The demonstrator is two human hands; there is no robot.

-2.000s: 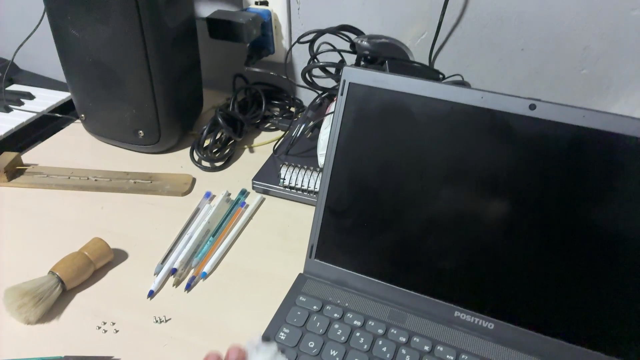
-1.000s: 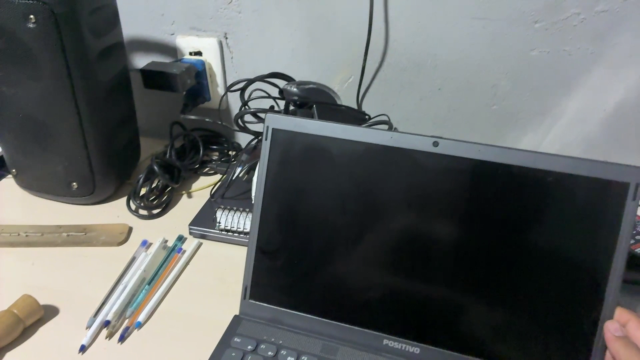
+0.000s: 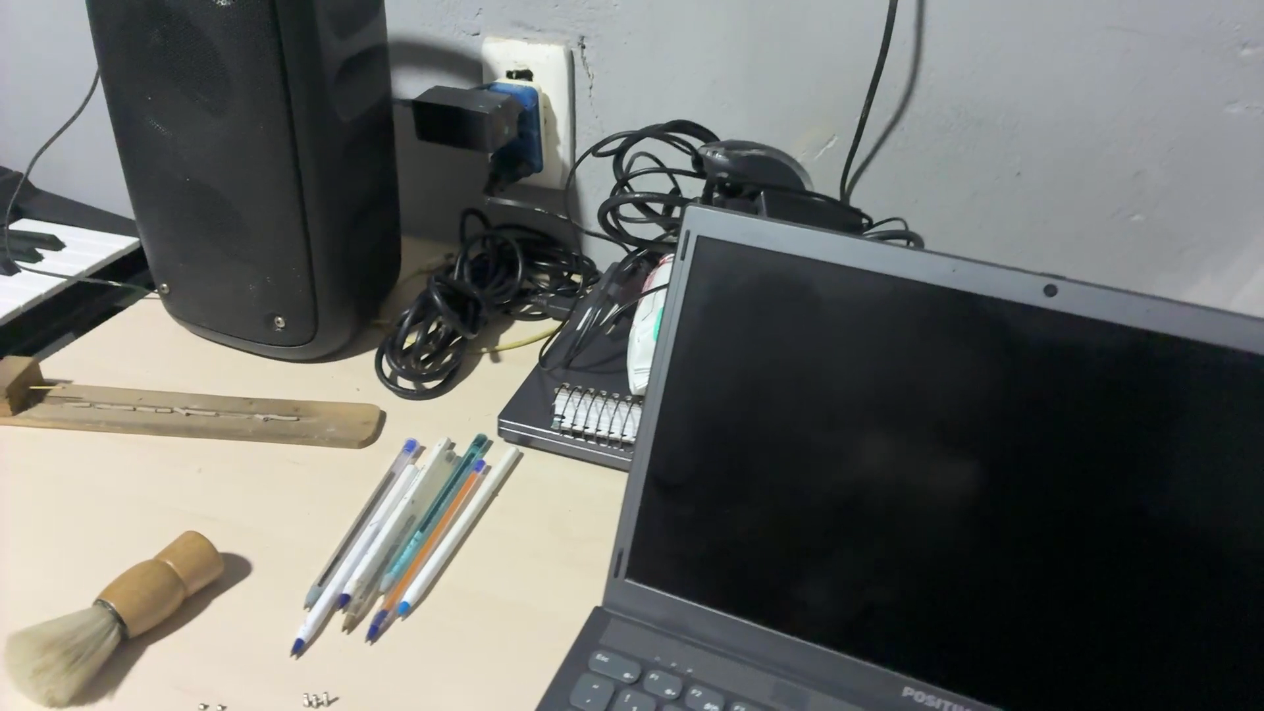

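Neither my left hand nor my right hand shows in the present view. An open Positivo laptop [image 3: 948,454] with a dark screen fills the right side. Several pens [image 3: 415,543] lie side by side to its left on the table. At the lower left a shaving brush [image 3: 148,602] with a wooden handle rests on its side. Small screws [image 3: 318,699] lie near the bottom edge. A flat wooden strip [image 3: 217,415] with a small block at its left end lies above the brush.
A black speaker [image 3: 247,178] stands at the back left beside a piano-style keyboard [image 3: 59,267]. Coiled black cables [image 3: 474,296] lie by the wall. Behind the laptop are a dark flat case [image 3: 533,420], a spiral-bound notebook [image 3: 597,415] and a computer mouse [image 3: 755,163]. An adapter [image 3: 464,118] sits in the wall outlet.
Fingers at the bottom edge two seconds ago, and a hand at the laptop screen's right edge one second ago, are now out of view. The view has shifted between frames.
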